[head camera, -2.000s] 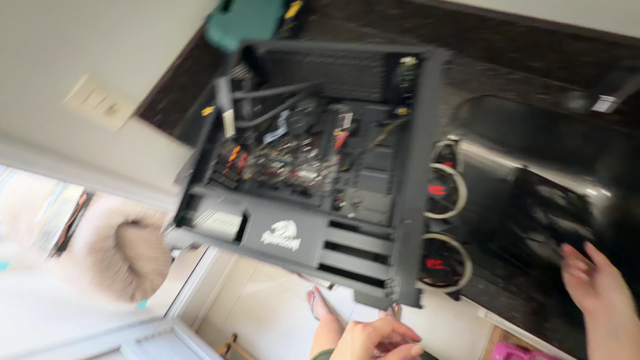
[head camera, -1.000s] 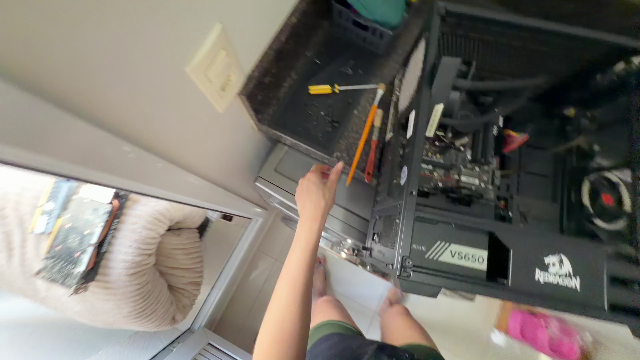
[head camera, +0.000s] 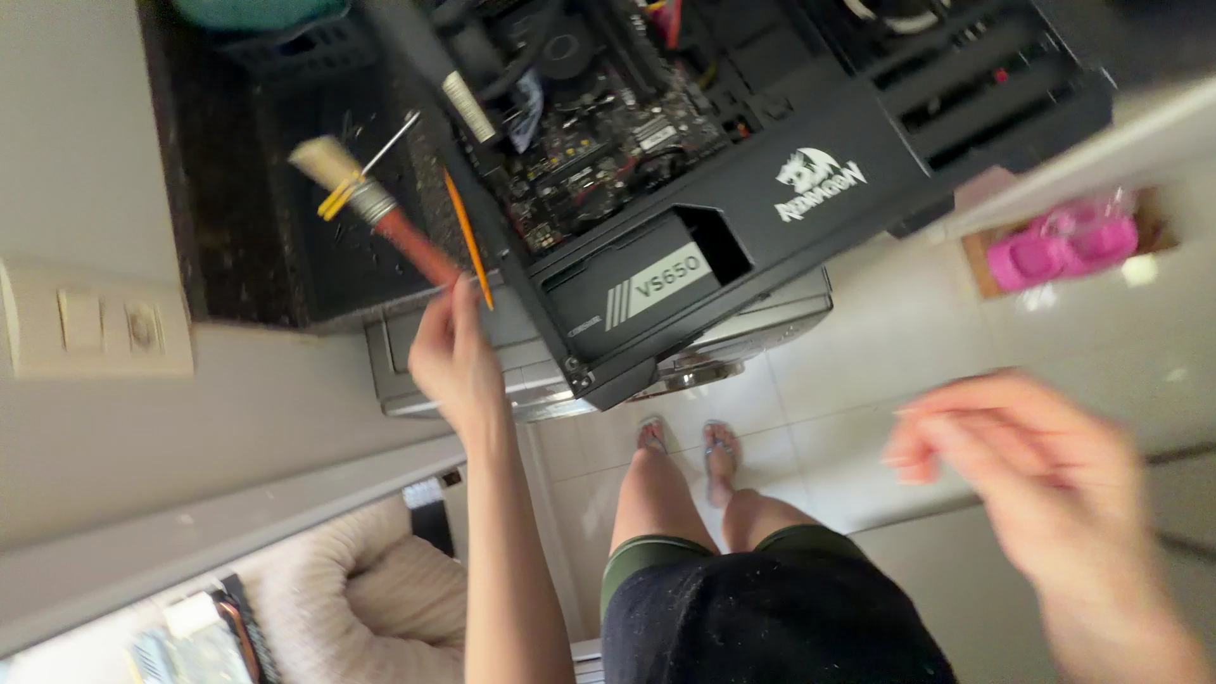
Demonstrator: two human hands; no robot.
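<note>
My left hand [head camera: 461,356] grips the red handle of a paintbrush [head camera: 413,242] by its end, with the pale bristles pointing up and left. A black computer case [head camera: 817,180], its side panel off, lies just right of the brush and shows a motherboard [head camera: 608,142] and a Corsair power supply [head camera: 655,280]. Between brush and case lies a thin orange stick-like tool [head camera: 467,237]. A screwdriver [head camera: 389,142] with a yellow handle is partly behind the brush. My right hand [head camera: 1016,465] is blurred, held in the air over the floor, fingers curled, with nothing visible in it.
A dark stone counter [head camera: 214,190] bears a basket [head camera: 304,47] with something teal on it. A wall switch plate [head camera: 95,323] is at left. Below are a cushion [head camera: 380,589], a circuit board [head camera: 204,641] and pink footwear [head camera: 1064,247] near the floor.
My left hand has taken hold of the red-handled brush, which lay on the counter beside the orange tool a second ago. My right hand, out of view then, is in view now.
</note>
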